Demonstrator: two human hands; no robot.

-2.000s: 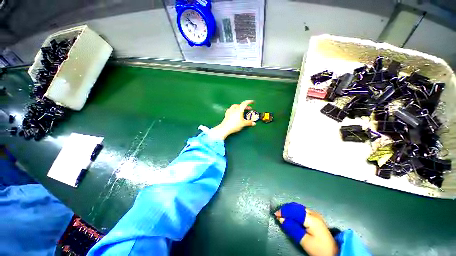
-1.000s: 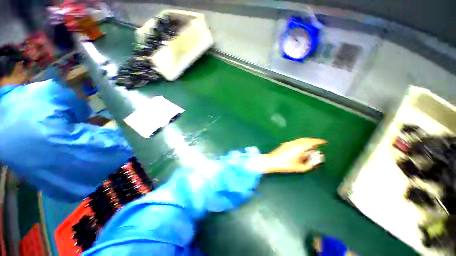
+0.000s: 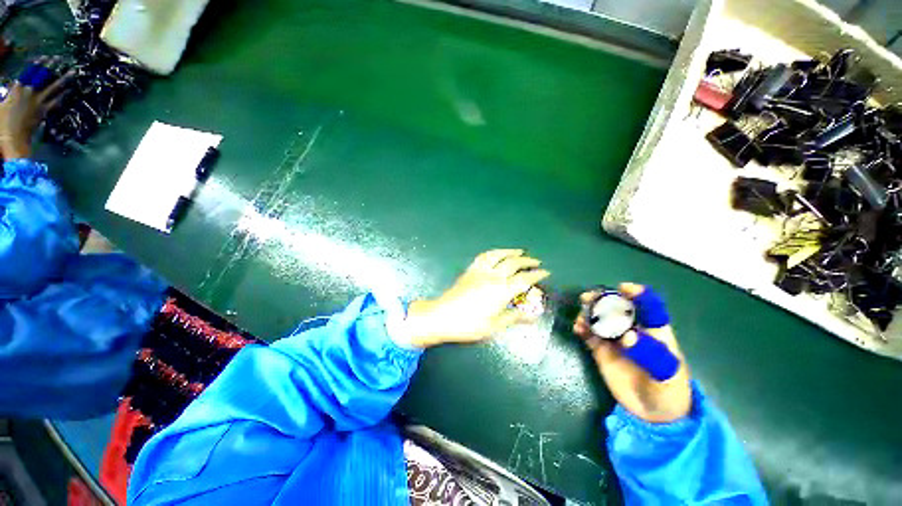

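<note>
My right hand [image 3: 643, 356], with blue wraps on two fingers, holds a small round part [image 3: 611, 315] with a black rim and a pale silvery face turned up. My left hand [image 3: 482, 300] is just left of it, palm down over the green bench [image 3: 346, 188]. Its fingers are around a small amber and pale round part [image 3: 531, 300], partly hidden by the fingers. The two hands are close together but do not touch.
A foam box [image 3: 658, 163] with black binder clips stands at the right. A white paper sheet [image 3: 158, 178] with black clips lies at the left. Another worker's hand [image 3: 22, 109] reaches loose clips [image 3: 94, 89] at the far left. A red tray [image 3: 121, 440] holds black pieces below.
The view has swung back from the left and down. My right hand has come up and now holds the dark-rimmed part. My left hand is beside it. The other worker's hand is now at the loose clips.
</note>
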